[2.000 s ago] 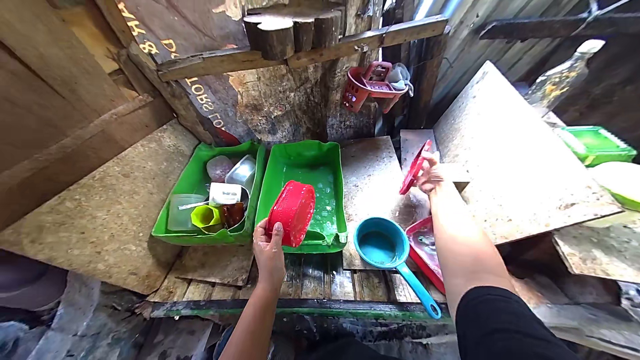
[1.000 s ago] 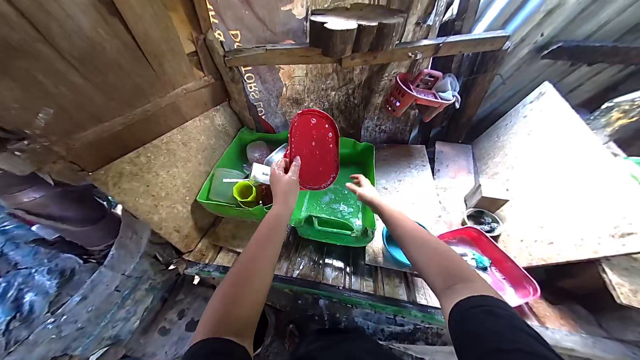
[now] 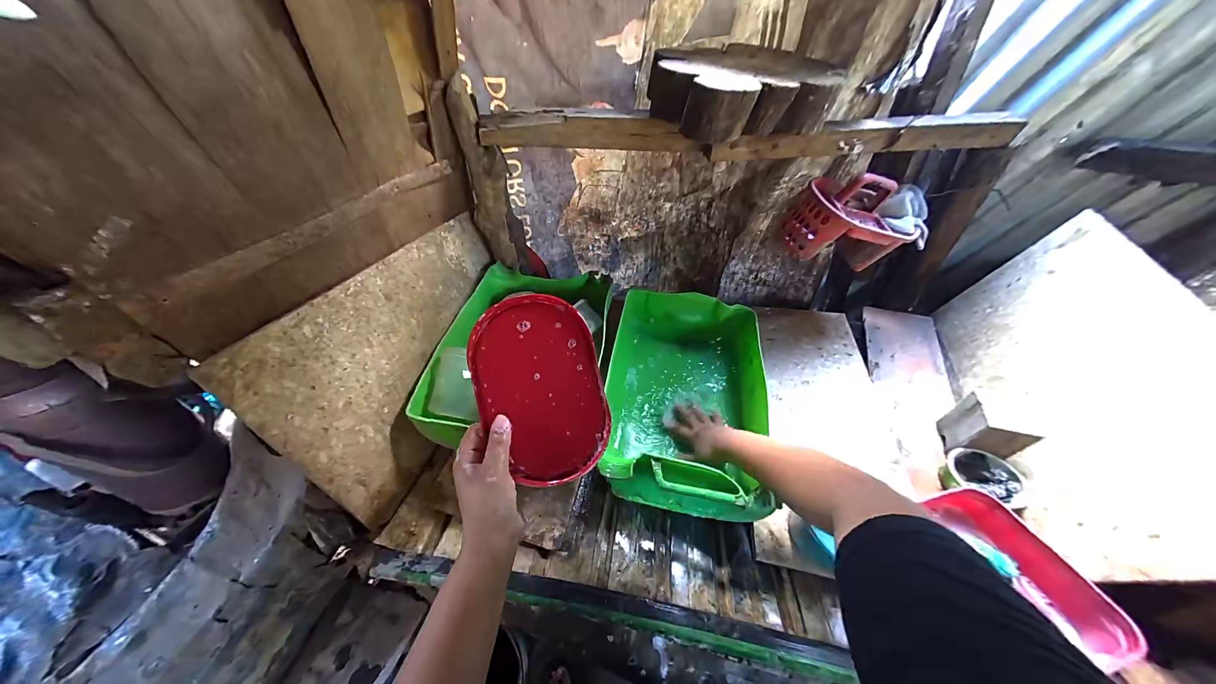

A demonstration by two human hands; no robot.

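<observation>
My left hand (image 3: 489, 475) grips the lower edge of a red oval plastic lid or container (image 3: 540, 385), whose wet face is dotted with suds. That red piece is held up over part of the left green plastic tub (image 3: 439, 426), where a translucent container (image 3: 452, 385) shows behind it. My right hand (image 3: 698, 429) is down in the right green tub (image 3: 763, 380), fingers spread in splashing, sudsy water (image 3: 679, 366). Nothing firm is visible in its grasp. Under my right forearm, a blue dipper (image 3: 809, 541) is mostly hidden.
A red tray (image 3: 1092, 598) with a teal item lies at the right, near a small bowl (image 3: 988, 475) and a wooden block (image 3: 983, 427). A pink basket (image 3: 826, 223) hangs on the wall beneath a wooden rail (image 3: 589, 130). The slatted bench (image 3: 665, 560) ends in a dark front edge.
My right hand, earlier above the right tub, has dropped into its water. Two seconds ago it held a small red piece farther right. The red piece in my left hand remains raised.
</observation>
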